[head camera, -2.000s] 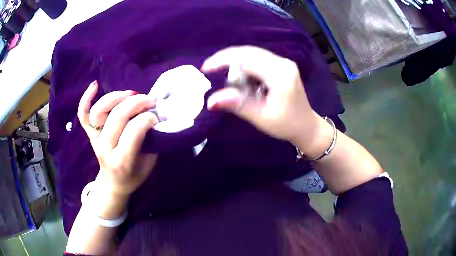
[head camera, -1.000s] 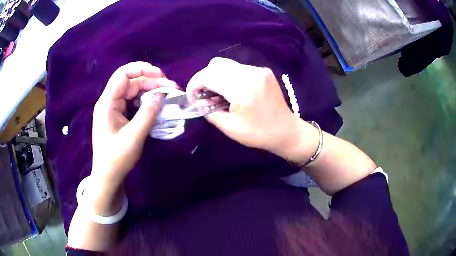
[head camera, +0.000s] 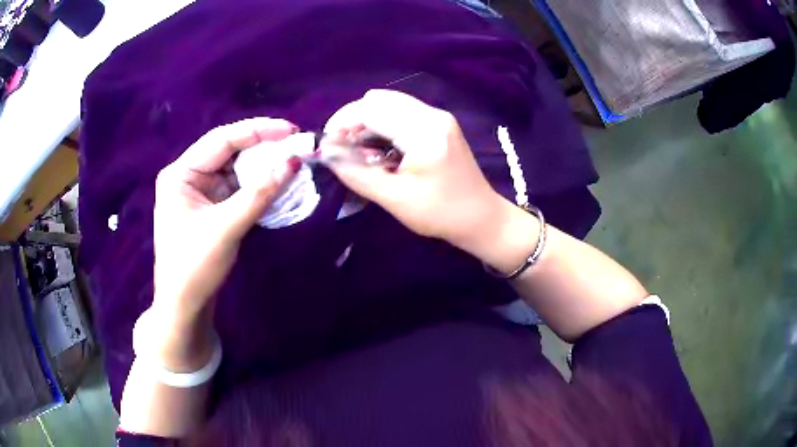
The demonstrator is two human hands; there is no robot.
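Observation:
A large deep-purple garment (head camera: pixel 349 288) lies over the lap. My left hand (head camera: pixel 214 196) pinches a bunched white cloth (head camera: pixel 293 202) between thumb and fingers, above the garment. My right hand (head camera: pixel 411 170) is closed at the cloth's right edge, its fingertips nearly meeting the left ones. Small dark metal snips (head camera: pixel 384 155) are tucked in the right palm, mostly hidden and blurred; whether the right fingertips also pinch cloth is unclear. A tiny white scrap (head camera: pixel 345 254) lies on the purple below the hands.
A white toothed trim strip (head camera: pixel 512 166) lies on the garment at right. A white table (head camera: pixel 96 65) with dark spools is at upper left. A grey, blue-edged bin (head camera: pixel 642 61) stands at upper right, another grey bin (head camera: pixel 26 340) at lower left. Green floor is at right.
The white cloth was spread flat and is now bunched in my left hand. My right hand has moved left to it, uncovering the trim strip on the garment.

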